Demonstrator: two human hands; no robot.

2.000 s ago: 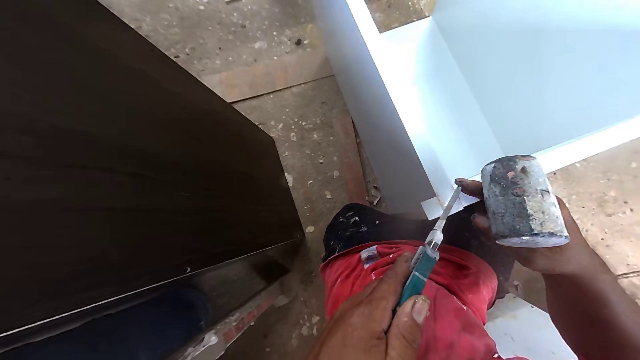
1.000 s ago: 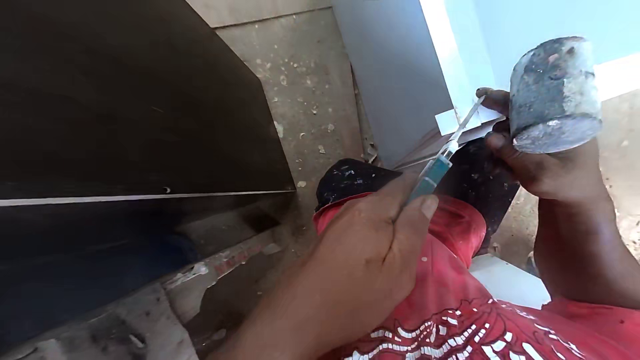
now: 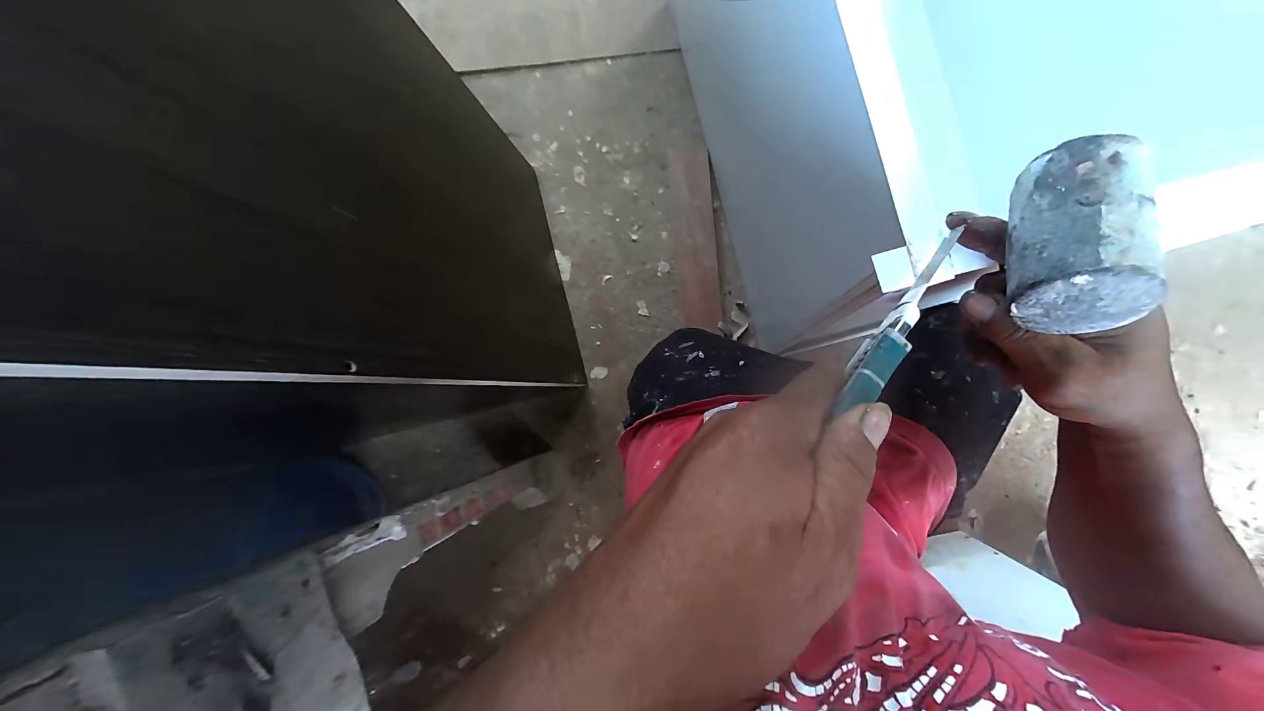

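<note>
My left hand [image 3: 780, 484] is closed round the teal handle of a narrow-bladed knife [image 3: 882, 363], its thumb lying along the handle. The thin blade points up and to the right, and its tip reaches the fingertips of my right hand [image 3: 1096, 380]. That hand holds a grey, paint-stained cylindrical can [image 3: 1086, 232], tilted, with its round end facing down towards me. Whether the blade touches the fingers, I cannot tell. Behind the blade is the corner of a white panel structure [image 3: 810, 168], with a small white piece [image 3: 894, 269] at its lower end.
A large dark panel [image 3: 276, 197] fills the left side. Beneath it are a dark blue rounded object [image 3: 326, 499] and worn, paint-marked boards [image 3: 296, 602]. The concrete floor [image 3: 612, 197] is spattered with pale specks. A white sheet [image 3: 997, 583] lies beside my legs.
The view has shifted. The can has moved up relative to my knees, still in my right hand. My left hand keeps hold of the knife, its blade near the right fingertips throughout.
</note>
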